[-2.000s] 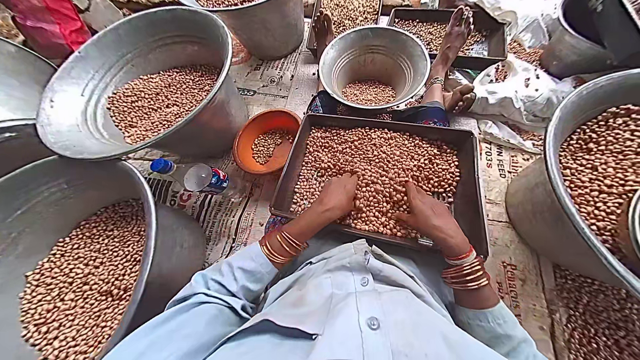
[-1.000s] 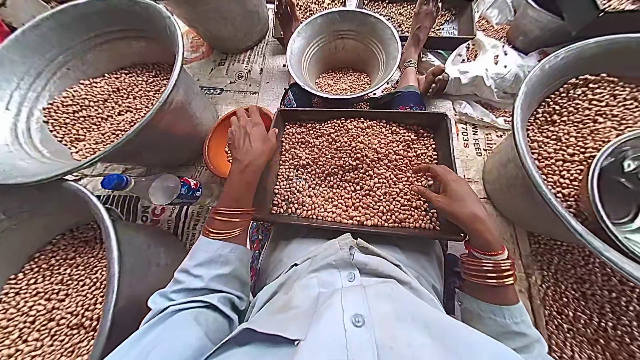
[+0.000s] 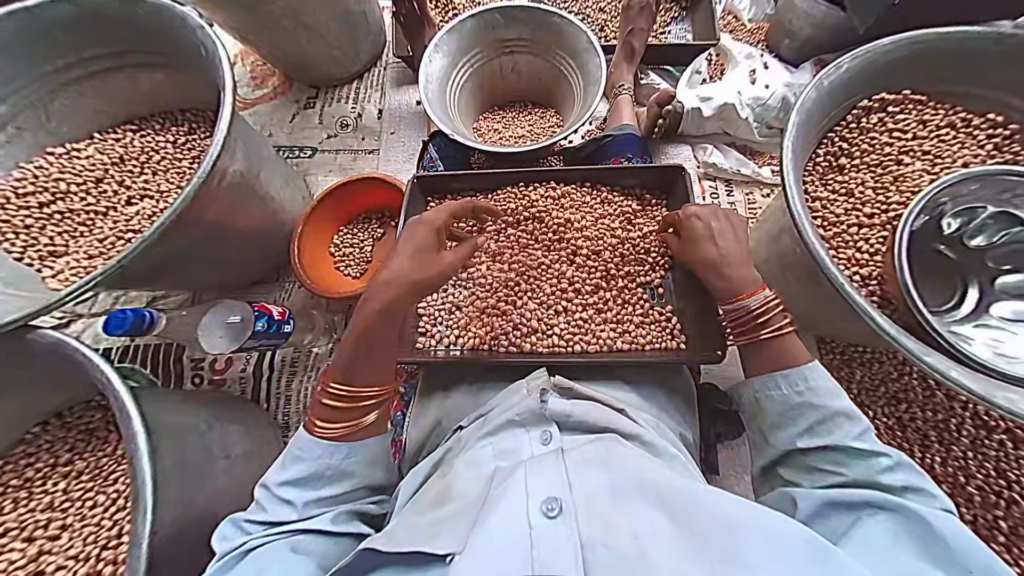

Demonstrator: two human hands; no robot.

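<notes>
A dark rectangular metal tray (image 3: 552, 357) rests on my lap, spread with small brown nuts or beans (image 3: 552, 272). Over its left part, my left hand (image 3: 436, 244) is raised with fingers apart, and nothing shows between them. My right hand (image 3: 708, 244) is at the tray's right edge, fingertips bent together over the nuts; whether they pinch one cannot be told. Just left of the tray, an orange bowl (image 3: 316, 240) holds a small heap of the same nuts, its right side partly behind my left hand.
Large metal tubs of nuts stand at left (image 3: 264, 200), lower left (image 3: 200, 448) and right (image 3: 832, 296), the right one with a steel vessel (image 3: 960, 272) inside. A plastic bottle (image 3: 228, 326) lies at left. Ahead are a metal tub (image 3: 512, 72) and another person's feet (image 3: 636, 48).
My left hand was at the orange bowl one second ago and is now over the tray's left part. My right hand has moved up along the tray's right side.
</notes>
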